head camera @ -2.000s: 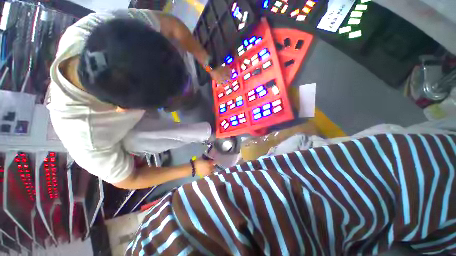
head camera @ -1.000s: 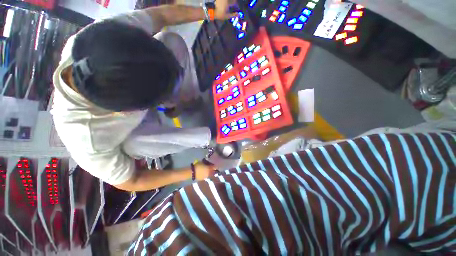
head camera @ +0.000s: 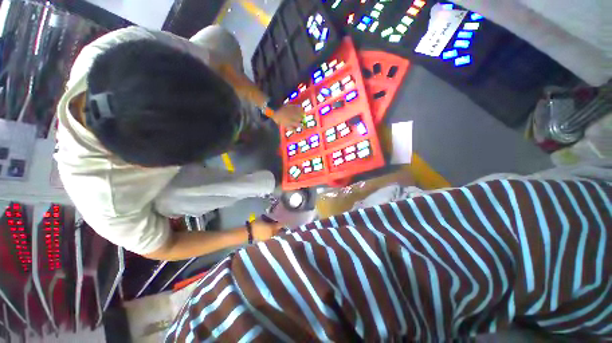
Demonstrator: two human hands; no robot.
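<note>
Neither of my hands shows; my striped brown and light-blue clothing [head camera: 402,261] fills the lower right. In front lies a red parts tray [head camera: 314,177] with large pockets holding groups of small units glowing white, blue and green. A second red tray [head camera: 396,70] with dark cut-outs lies partly beneath it. A coworker's hand [head camera: 290,115] is over the upper left pockets of the red tray. The coworker's other hand [head camera: 267,231] is beside a round grey-white object [head camera: 295,199] below the tray.
A seated coworker [head camera: 127,181] is at left. A black tray [head camera: 272,50] and a black surface with glowing units and a handwritten label [head camera: 441,30] are at the top. A white slip [head camera: 402,142] lies right of the red tray. Racks with red lights [head camera: 52,238] stand lower left.
The coworker's upper hand has moved from the black tray back down to the red tray. The glowing units have changed colour. The whole view has shifted slightly.
</note>
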